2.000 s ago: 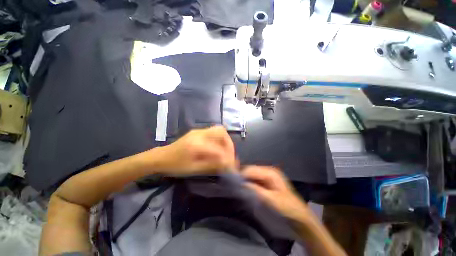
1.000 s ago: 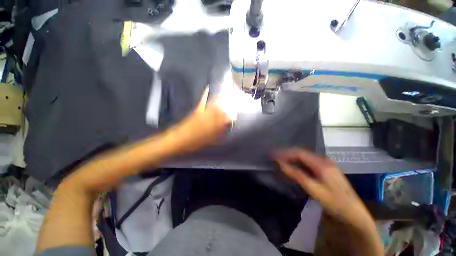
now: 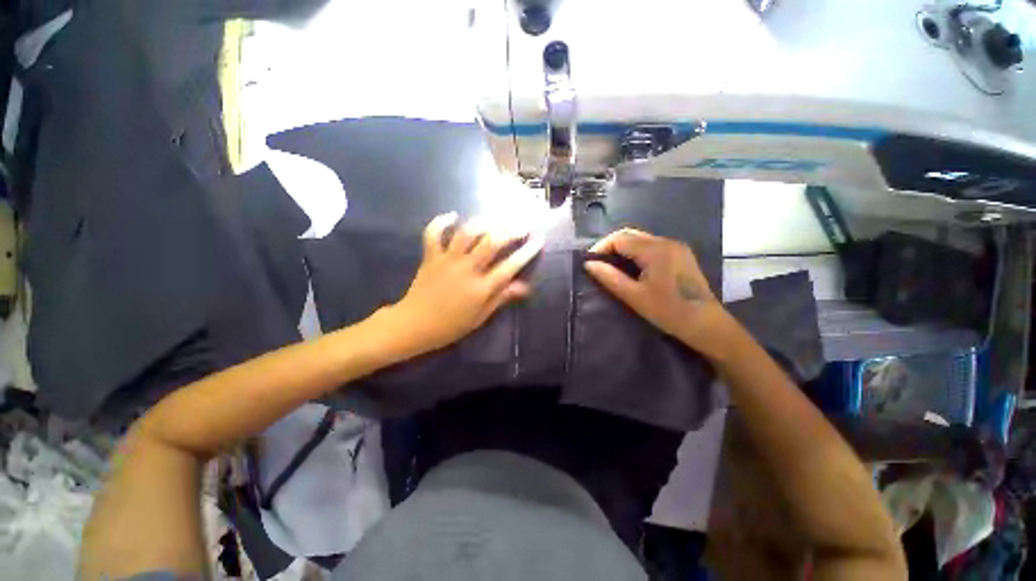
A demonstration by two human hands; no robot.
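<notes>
A charcoal panel [image 3: 398,170] lies under the needle area of the white sewing machine [image 3: 727,68], its front part reaching over the table's front edge. A dark strip with pale stitched lines [image 3: 543,329] runs toward me from the presser foot [image 3: 559,195]. My left hand [image 3: 471,278] lies flat on the cloth left of the foot, fingers spread. My right hand [image 3: 653,278] pinches the cloth at the strip's right edge, just right of the foot. Glare from the lamp hides the detail around the needle.
A large dark panel stack [image 3: 125,227] lies at left, with a yellow edge [image 3: 233,91] beside it. Dark snips [image 3: 827,216] and a dark object [image 3: 926,278] lie at right. A small dark piece [image 3: 784,318] lies over the printed ruler edge. A blue bin [image 3: 920,386] stands below right.
The panel has been shifted and laid out again under the machine, with its stitched strip now toward me. Both hands have come up beside the foot. The white strip no longer shows.
</notes>
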